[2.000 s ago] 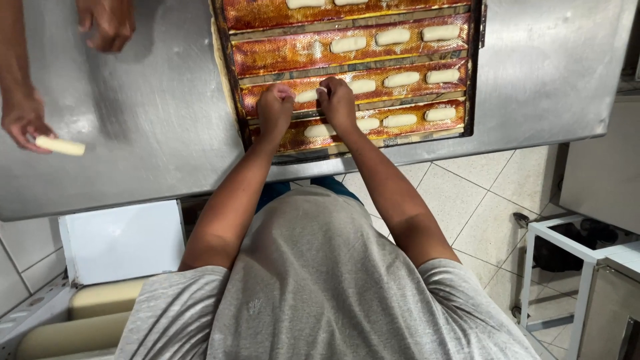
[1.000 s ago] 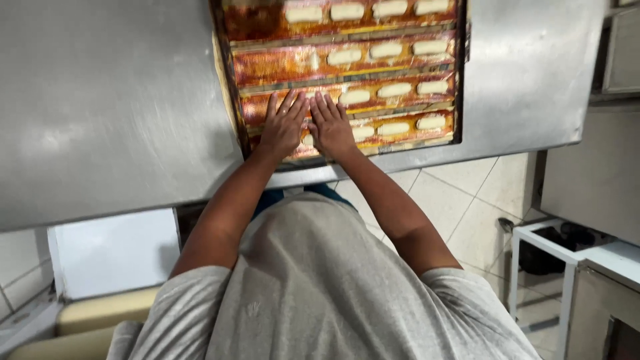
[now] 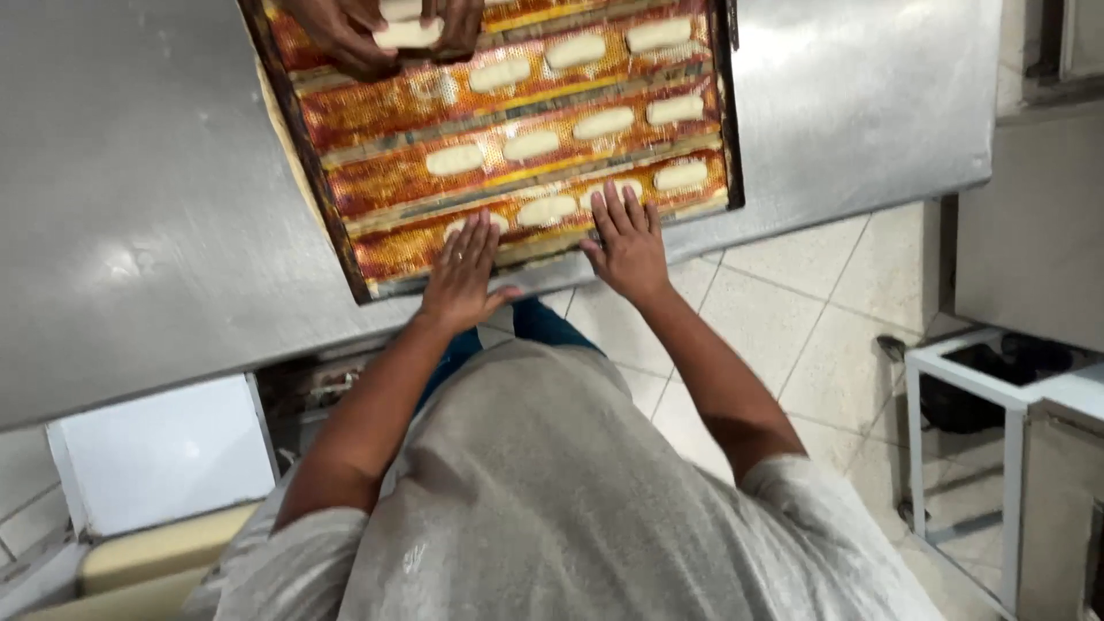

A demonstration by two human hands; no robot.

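Observation:
A baking tray (image 3: 729, 112) with perforated, orange-brown channels holds rows of pale oblong dough pieces. My left hand (image 3: 464, 272) lies flat with its fingertips on the leftmost dough piece (image 3: 476, 227) of the row nearest my body. The fingers of my right hand (image 3: 628, 246) rest spread over another dough piece (image 3: 614, 191) in that same row, partly covering it. Between my hands lies a dough piece (image 3: 547, 210), and one more (image 3: 680, 176) is at the row's right end. Neither hand grips anything.
At the top, a co-worker's hands (image 3: 388, 34) hold a dough piece (image 3: 408, 34) over the tray's far rows. The tray lies on a stainless steel table (image 3: 155, 216), near its front edge. Below right stands a white metal frame (image 3: 1016, 392); cream-coloured rollers (image 3: 164, 543) are at lower left.
My hands, close together over the tray one second ago, are now apart on the nearest row, the right one further right. A co-worker's hands have come in over the tray's far rows.

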